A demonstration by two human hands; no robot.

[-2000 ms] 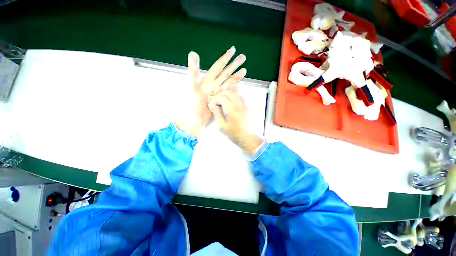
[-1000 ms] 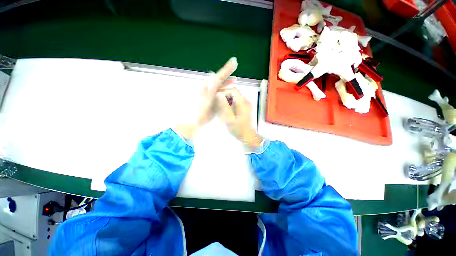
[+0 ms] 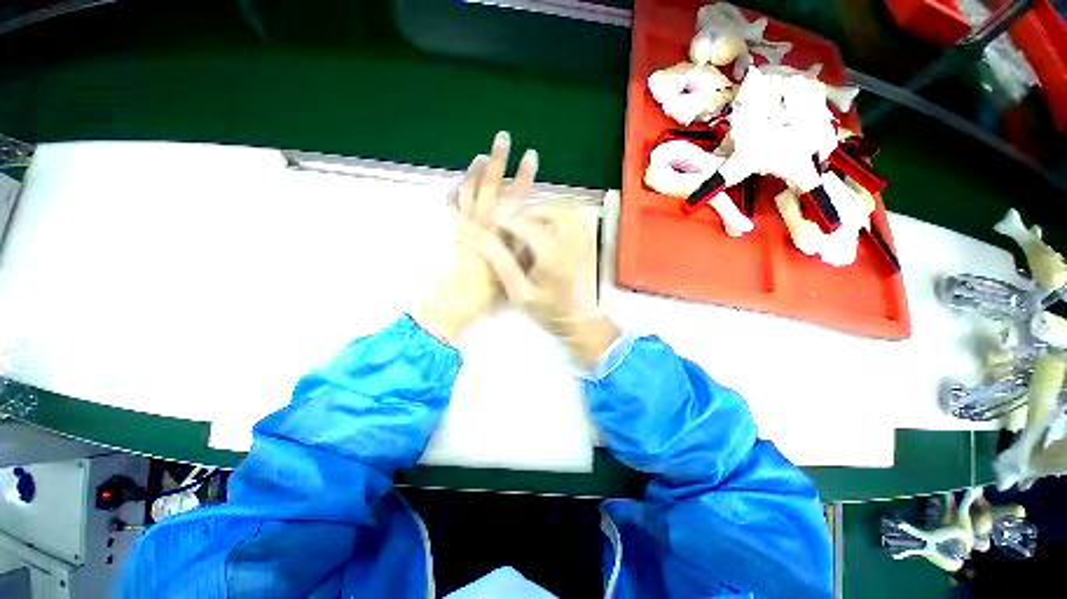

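Observation:
My left hand (image 3: 474, 252) is in a thin clear glove above the white work mat (image 3: 234, 269), its fingers apart and pointing away from me. My right hand (image 3: 550, 263), also gloved, presses across the left palm with bent, blurred fingers. The hands touch each other, and I see no part in either. Part of the left hand is hidden behind the right. Both wrists end in blue smock sleeves with elastic cuffs.
A red parts tray (image 3: 702, 257) at the right holds cream ring-shaped parts (image 3: 681, 167) and red-and-black clips (image 3: 821, 208). Cream-and-clear assemblies (image 3: 989, 398) stand at the right bench edge. A grey-white machine (image 3: 47, 486) is at lower left. A dark green surface (image 3: 293, 76) lies beyond the mat.
The hands stay together, but the right hand has slid and turned against the left, and the left fingers are spread again. The tray appears slightly farther left as the view shifts.

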